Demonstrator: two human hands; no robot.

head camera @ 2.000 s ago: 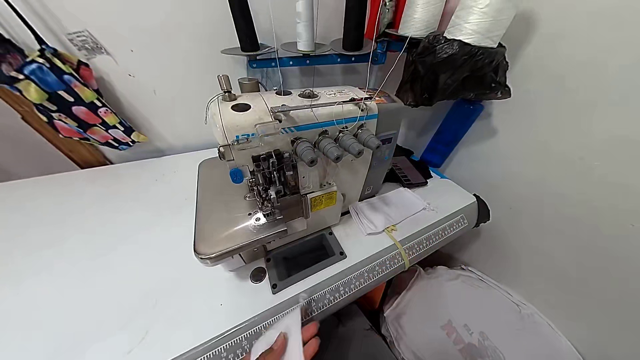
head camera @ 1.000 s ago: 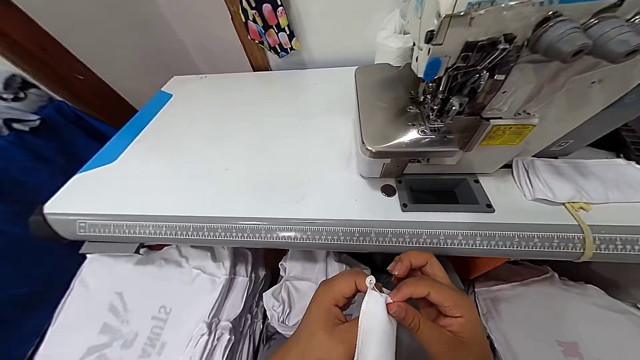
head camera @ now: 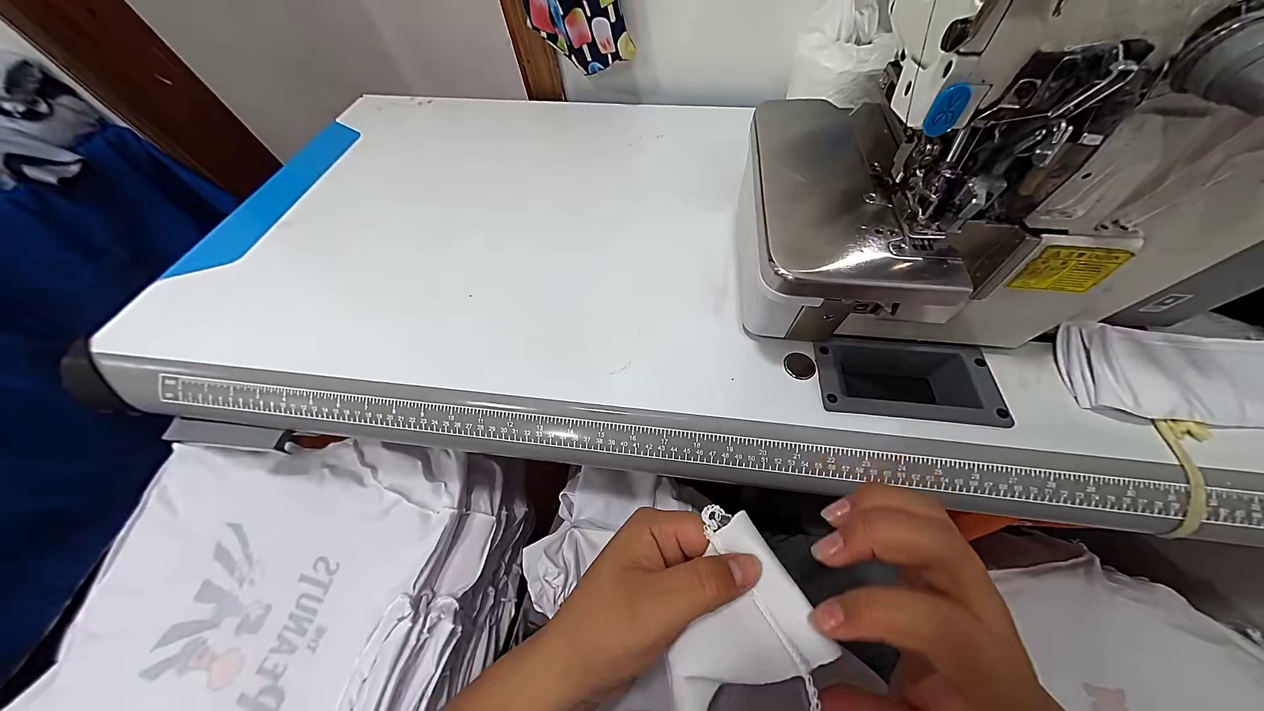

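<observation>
A small white fabric piece (head camera: 746,632) with an overlocked seam and a thread tail at its top hangs below the table's front edge. My left hand (head camera: 652,592) pinches its upper end between thumb and fingers. At its right side is my right hand (head camera: 908,592), its upper fingers spread and raised; whether its lower part touches the cloth is hard to tell. Beyond both hands stands an overlock sewing machine (head camera: 859,227) on the white table (head camera: 553,267). Folded white cloth (head camera: 1155,375) lies to the right of the machine's front.
A ruler strip (head camera: 592,434) runs along the table's front edge, with a yellowish band (head camera: 1190,474) around it at right. Printed white garments (head camera: 267,583) hang below at left, and more white fabric (head camera: 1126,632) lies at lower right. A dark recessed tray (head camera: 913,383) sits before the machine.
The view has swung left and down. One second ago both hands held the cloth's top end; now my right hand's fingers have spread away from it, while my left hand keeps its pinch.
</observation>
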